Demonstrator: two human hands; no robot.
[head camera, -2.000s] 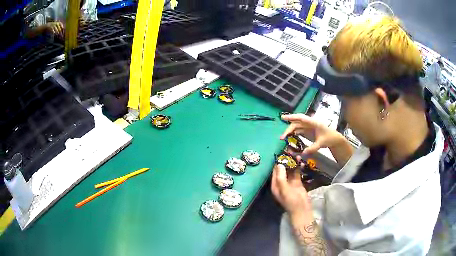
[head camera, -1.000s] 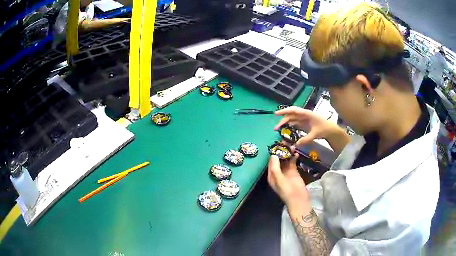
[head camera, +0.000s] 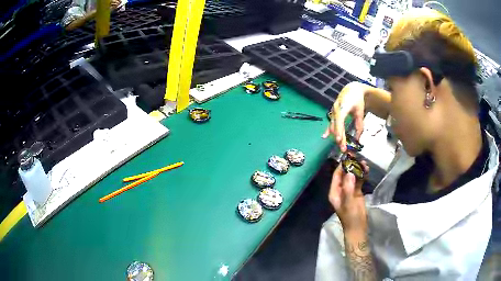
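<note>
Neither of my hands is in the picture. Nearest in front of me, one inner module (head camera: 140, 271), a round disc with silver and white parts, lies on the green mat (head camera: 181, 219), cut off by the bottom edge. A small white scrap (head camera: 222, 270) lies to its right. Several more inner modules (head camera: 250, 209) lie face up in a loose row along the mat's right side. One watch case (head camera: 199, 114), dark ring with yellow-amber inside, lies near the yellow post. Several others (head camera: 271, 94) lie together farther back.
A co-worker (head camera: 428, 192) at right holds a watch case (head camera: 352, 166) in their hands. Tweezers (head camera: 302, 116) lie nearby. Two orange sticks (head camera: 142, 181) lie crossed. A clear bottle (head camera: 35, 178) stands on a white board (head camera: 99, 170). Black trays (head camera: 307, 68) and a yellow post (head camera: 185, 55) stand behind.
The whole view has shifted, so things sit farther right and slightly higher. The module and white scrap at the bottom now show clearly. The co-worker's upper hand has turned fingers downward.
</note>
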